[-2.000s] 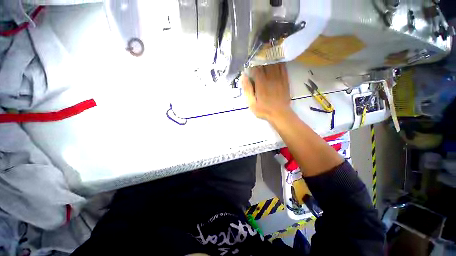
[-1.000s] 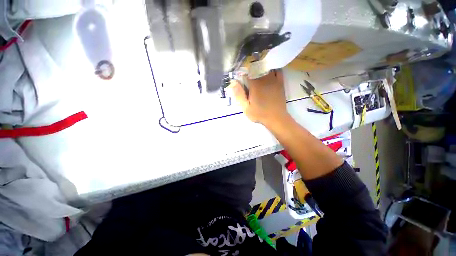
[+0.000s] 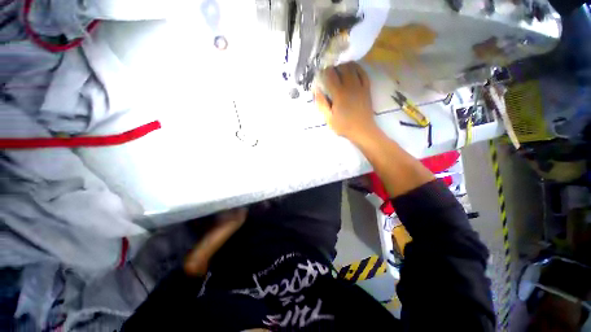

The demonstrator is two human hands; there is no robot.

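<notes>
The white sewing machine head (image 3: 440, 45) stands at the top of the view, with its needle area (image 3: 303, 84) washed out by the lamp. My right hand (image 3: 347, 97) is at the needle area, fingers bent towards it; whether the fingertips hold anything is hidden. My left hand (image 3: 223, 232) is below the table's front edge, blurred and partly hidden, so its fingers cannot be read. Yellow-handled thread snips (image 3: 413, 110) lie on the machine bed right of my right hand. A red strip (image 3: 84, 141) lies across the left part of the white table (image 3: 188, 175).
Crumpled grey cloth (image 3: 52, 201) with red lines is piled along the left. A small accessory tray (image 3: 474, 115) is at the right table end, beside a yellow basket (image 3: 526, 110). A side bin (image 3: 389, 240) with red cloth is below the table. Yellow-black tape (image 3: 500, 194) marks the floor.
My left hand has come into view below the table edge. My right hand stays at the needle area. The whole view has shifted, showing more of the grey cloth at the left.
</notes>
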